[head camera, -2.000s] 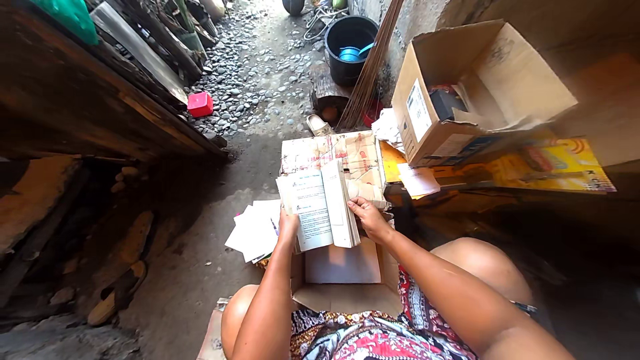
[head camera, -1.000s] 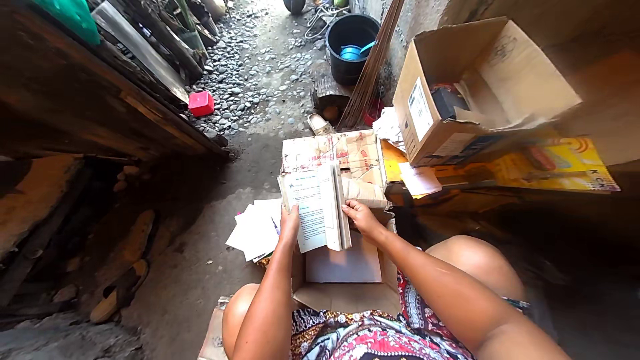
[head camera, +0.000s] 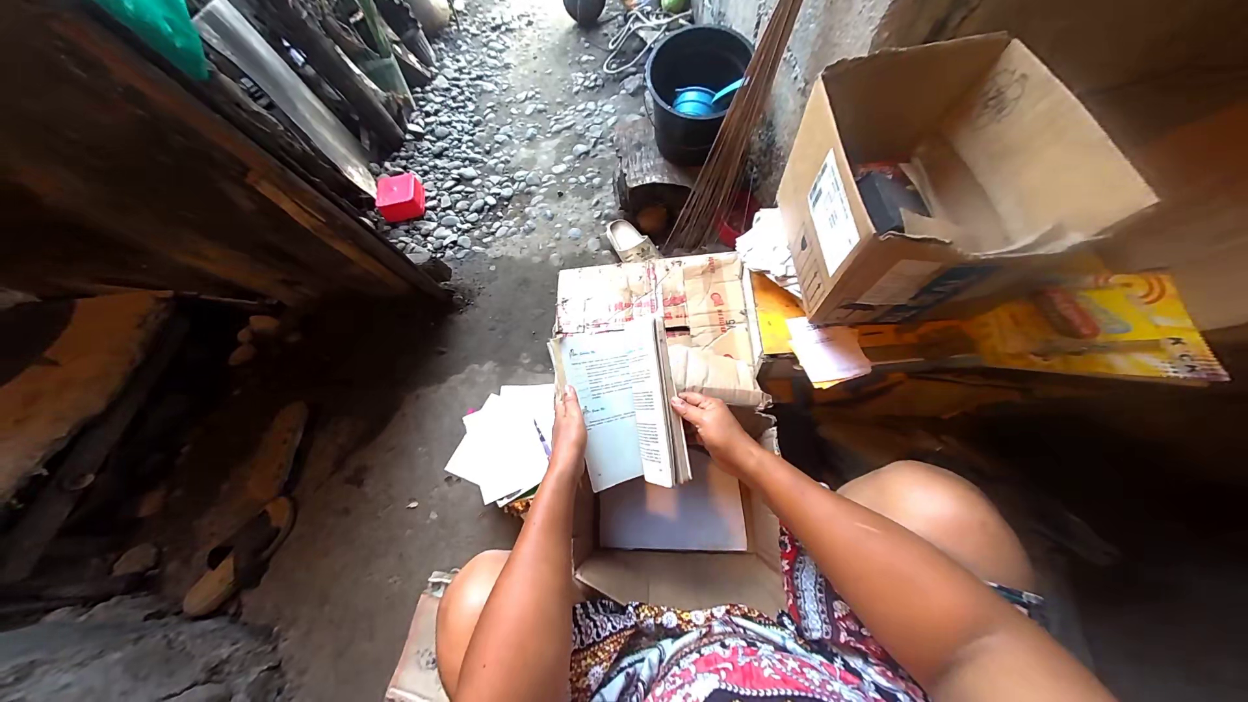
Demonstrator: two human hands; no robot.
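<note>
An open paperback book (head camera: 614, 409) with printed pages is held upright over a cardboard box between my knees. My left hand (head camera: 569, 434) grips its left edge. On the right edge, my right hand (head camera: 717, 427) pinches the thicker bundle of pages. Under the book, a flat pale sheet or cover (head camera: 673, 517) lies inside the open box (head camera: 673, 577). The box's printed flap (head camera: 653, 283) spreads out behind the book. Loose white papers (head camera: 507, 444) are piled low at the left, with what looks like a pen on them.
At the right, a large open cardboard box (head camera: 877, 263) holds dark items and stands over yellow printed packaging (head camera: 1121, 327). A black bucket (head camera: 692, 136) with a blue dipper, a stick broom (head camera: 741, 127), a slipper (head camera: 632, 242) and a red container (head camera: 400, 198) lie farther off.
</note>
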